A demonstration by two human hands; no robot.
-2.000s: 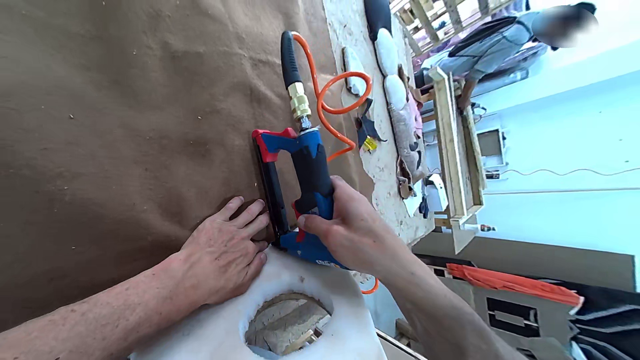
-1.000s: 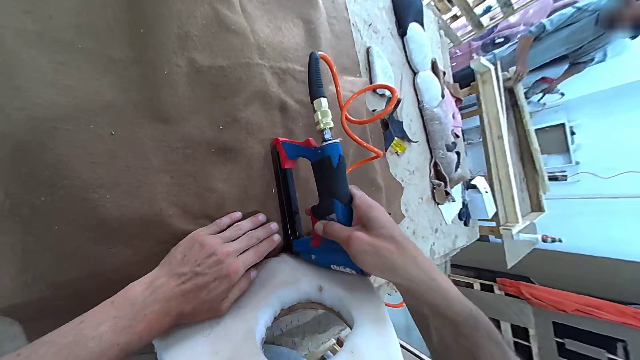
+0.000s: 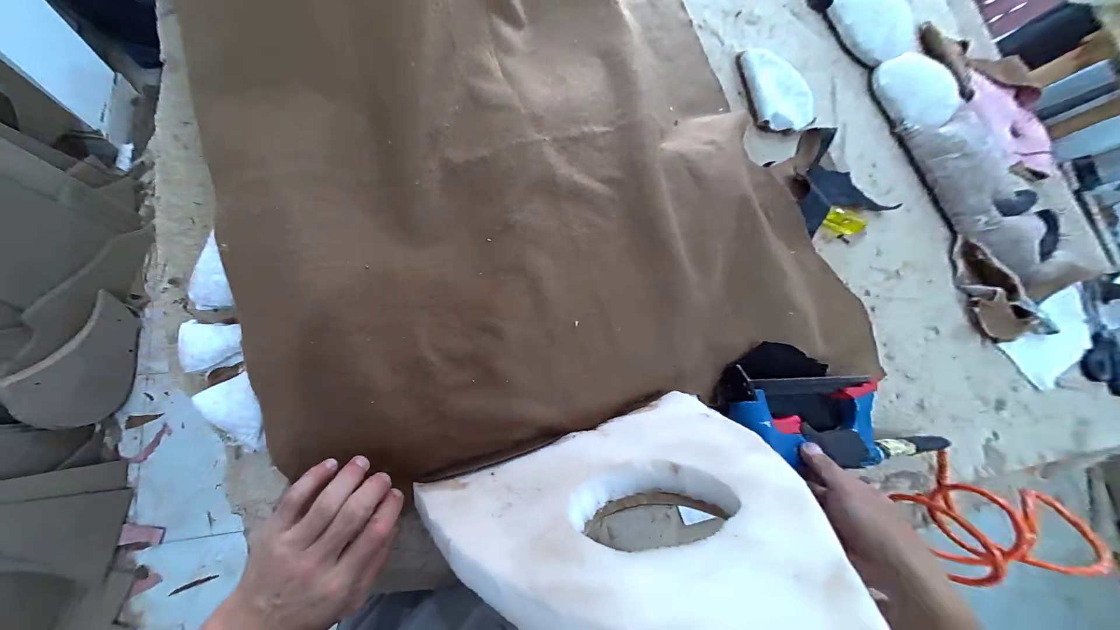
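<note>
My right hand (image 3: 844, 499) grips a blue and red pneumatic staple gun (image 3: 809, 420) at the right end of the foam's edge. An orange coiled air hose (image 3: 989, 534) runs from its fitting. A large sheet of brown upholstery material (image 3: 525, 236) is spread over the worktable, its near edge along the white foam piece (image 3: 499, 516), which has an oval hole. My left hand (image 3: 324, 525) lies palm down, fingertips on the brown material's near left corner, just left of the foam, holding nothing.
White padded pieces (image 3: 223, 407) stick out at the table's left edge. Grey-brown curved panels (image 3: 70, 350) stand at the far left. A padded roll (image 3: 971, 166), a white pad (image 3: 777, 90) and dark scraps (image 3: 831, 188) lie on the right of the worktable (image 3: 910, 324).
The staple gun, in my right hand, has moved away from my left hand to the right end of the foam's edge and now points another way. The view has turned strongly.
</note>
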